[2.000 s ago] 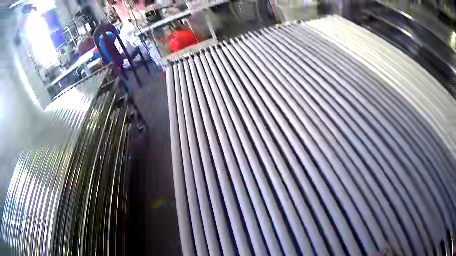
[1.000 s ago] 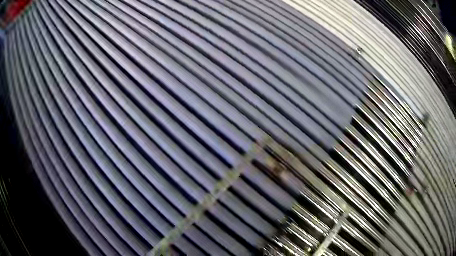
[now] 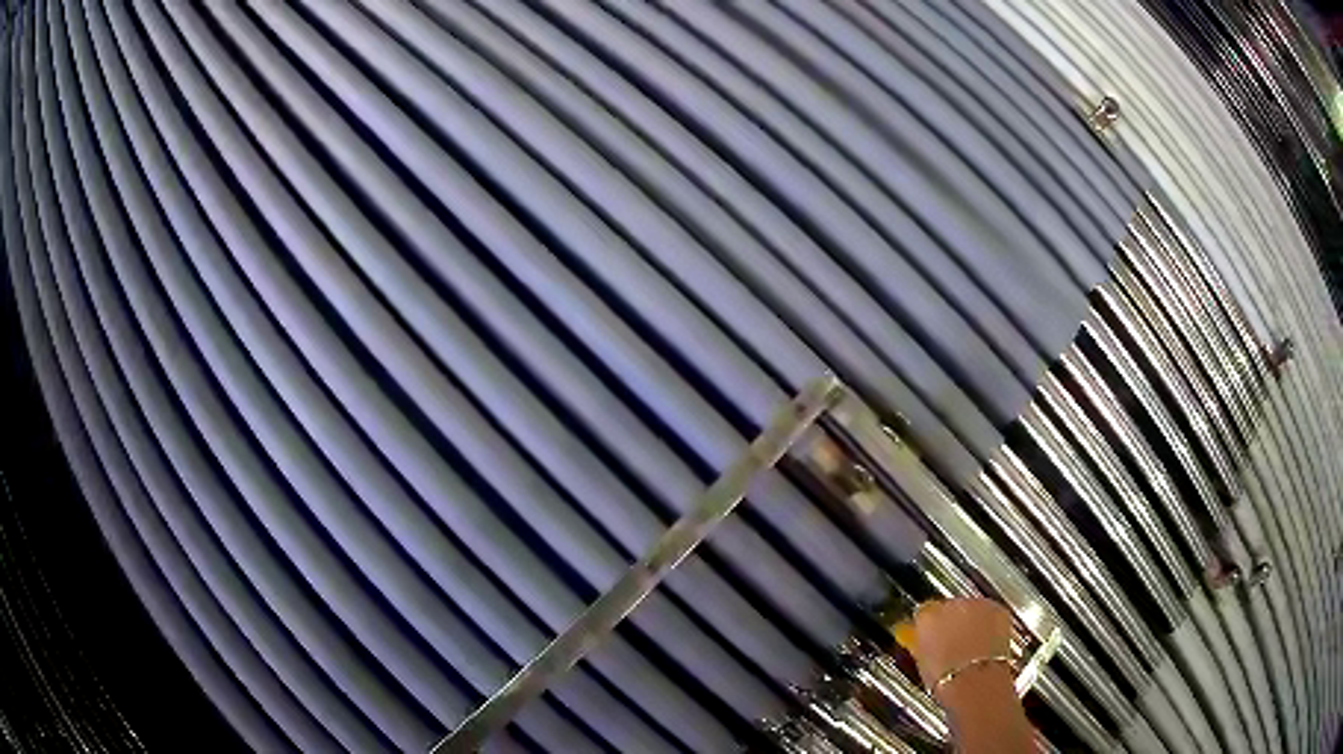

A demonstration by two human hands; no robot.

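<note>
Lavender-grey cloth lies ribbed over long parallel tubes. It ends at bare shiny steel tubes toward the right. A rectangular metal frame lies across the cloth edge and the tubes, one corner pointing up and away. My right hand is at the bottom, right of centre, beside the frame's short end, with a bracelet at the wrist and yellow-orange at the fingers. Its fingertips are hidden, so its grip is unclear. My left hand is not seen. Small metal clips lie jumbled left of my right hand.
Cream-white cloth covers tubes beyond the bare stretch. A small clip sits near the cream edge, with others farther down. More dark, shiny tubes are at the upper right. A small brownish blurred thing shows inside the frame's corner.
The view has swung down and right from the aisle to the cloth edge. The frame has come into view, and since one second ago my right hand has appeared beside it.
</note>
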